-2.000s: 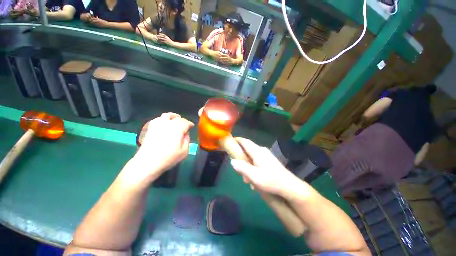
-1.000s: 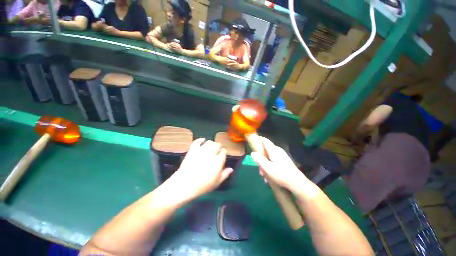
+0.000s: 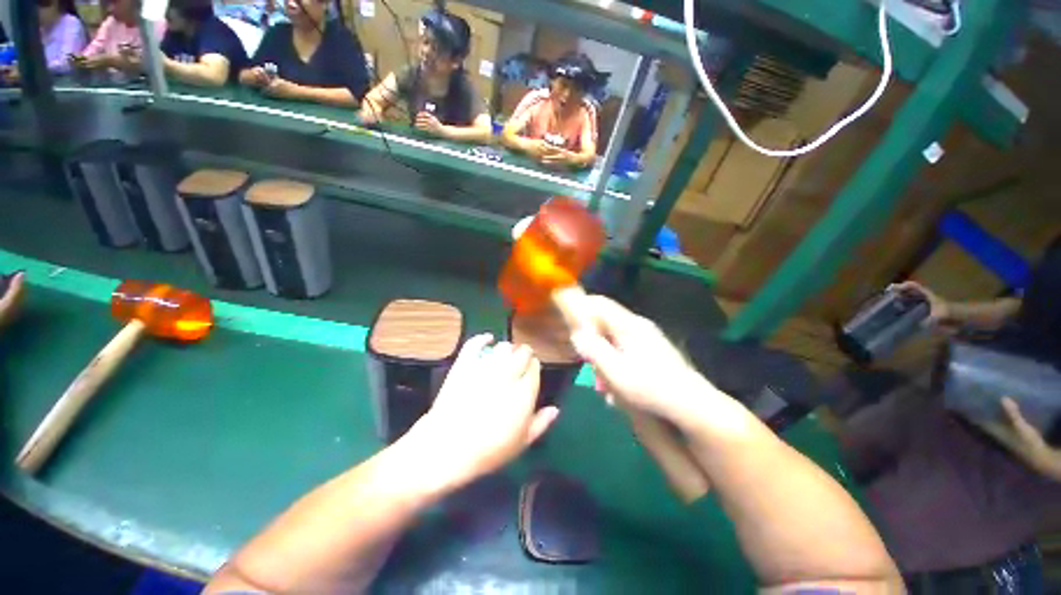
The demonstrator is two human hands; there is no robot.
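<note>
Two upright speaker cabinets stand side by side on the near edge of the line. The left cabinet (image 3: 398, 389) has a wood-grain top cover (image 3: 417, 330) on it. The right cabinet's wood-grain top (image 3: 542, 337) is partly hidden by my hands and the mallet. My left hand (image 3: 489, 395) holds the right cabinet at its front left, fingertips by its top edge. My right hand (image 3: 628, 355) grips the pale handle of a mallet, its orange head (image 3: 554, 253) raised over the right cabinet. A dark loose cover (image 3: 561, 520) lies on the bench.
A second mallet (image 3: 163, 312) lies at left on the green bench (image 3: 268, 430), with part of another hand (image 3: 9, 300) at the left edge. More cabinets (image 3: 285, 242) stand on the conveyor. A person at right holds cabinets (image 3: 884, 323). Seated people are opposite, and a white cable hangs above.
My left hand has moved from the left cabinet to the right one, uncovering the left wood-grain top. The mallet swung right, then back left and up. The person at right now shows holding cabinets.
</note>
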